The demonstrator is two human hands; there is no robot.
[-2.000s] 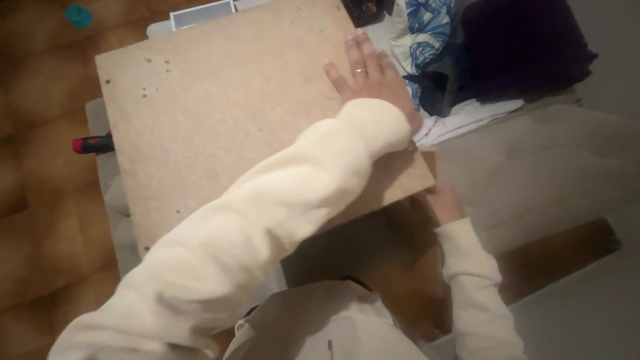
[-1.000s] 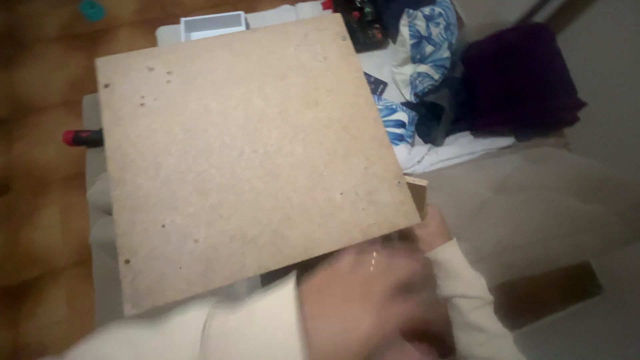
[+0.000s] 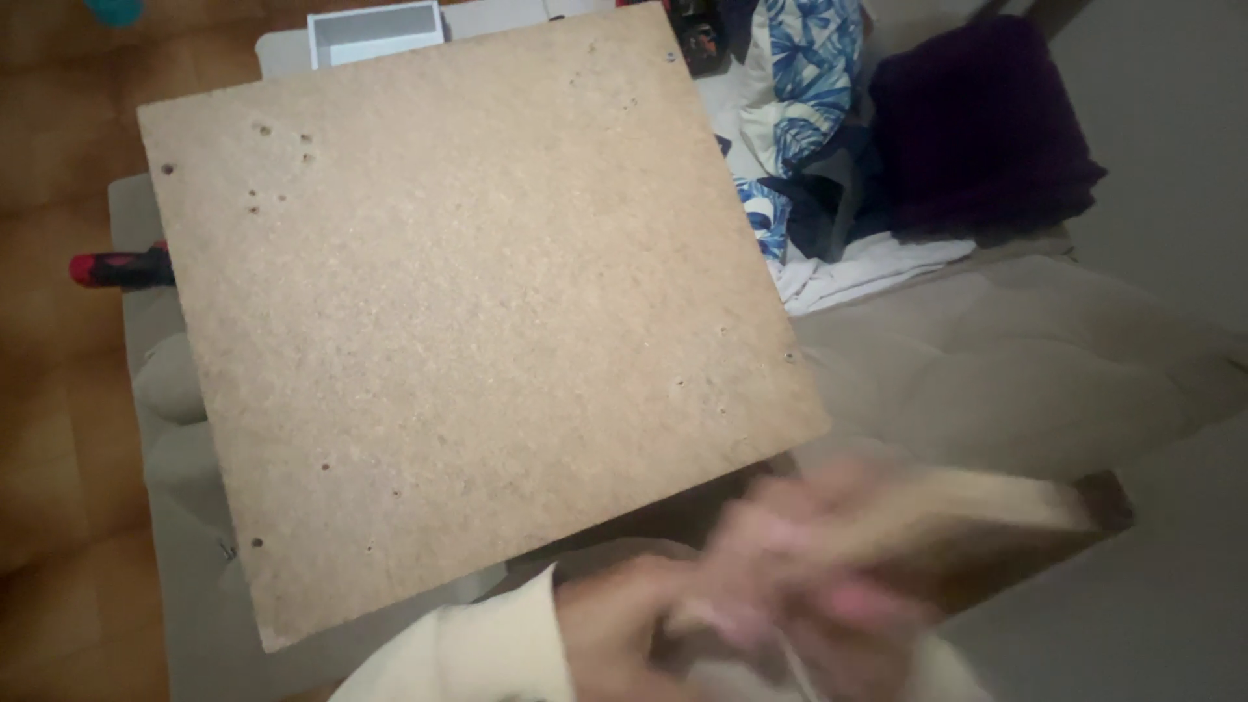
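Note:
A square particleboard panel (image 3: pixel 487 312) with small holes near its corners lies flat, nearest to both hands. Below its lower right corner, my left hand (image 3: pixel 634 624) and my right hand (image 3: pixel 829 575) are close together, strongly blurred. A blurred strip of wood (image 3: pixel 975 517), pale along its upper side, extends rightward from my right hand, which appears closed around it. The left fingers are bent near the right hand; whether they hold anything is unclear.
Under the panel is a beige tufted cushion surface (image 3: pixel 975 361). A red-and-black handle (image 3: pixel 122 268) sticks out at left. Around the far side are a white tray (image 3: pixel 375 34), a blue-patterned cloth (image 3: pixel 809 78), white cloth (image 3: pixel 868 273) and a dark purple folded cloth (image 3: pixel 975 127).
My left hand was on the panel's right edge two seconds ago; it has moved down, off the panel. My right hand has left the panel's lower right corner, and both hands are now together below it.

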